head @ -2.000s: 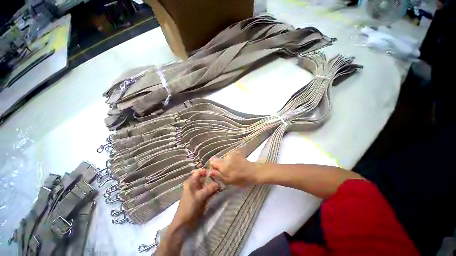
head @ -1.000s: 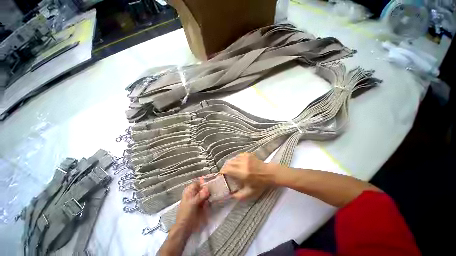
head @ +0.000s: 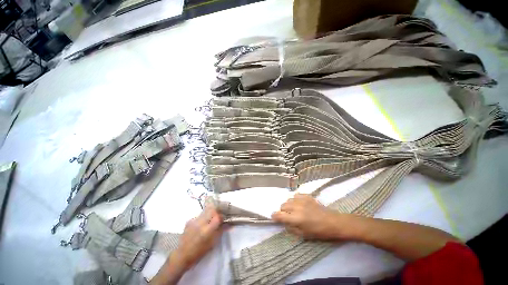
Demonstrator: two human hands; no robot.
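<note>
My left hand point(head: 203, 229) pinches the hook end of a beige-grey strap point(head: 245, 212), just in front of the row. A small silver hook shows above its fingertips. My right hand point(head: 305, 217) grips the same strap further right, so a short length lies stretched between the hands. The buckle on this strap cannot be made out. The assembled straps point(head: 245, 149) lie in a neat row, hooks at left, buckles partway along, tails gathered by a thin whitish tie point(head: 411, 151) at right. Loose webbing straps point(head: 278, 259) fan out below my right hand.
Short strap pieces with silver buckles point(head: 120, 170) are heaped at left. A tied strap bundle point(head: 345, 58) lies at the far side, before a brown cardboard box point(head: 351, 15). A yellow line point(head: 387, 114) crosses the white table point(head: 150, 67). Other work surfaces stand at the far left.
The view has turned left. My hands have moved from working close together around a buckle on the webbing to holding the strap stretched between them, nearer the row's front edge.
</note>
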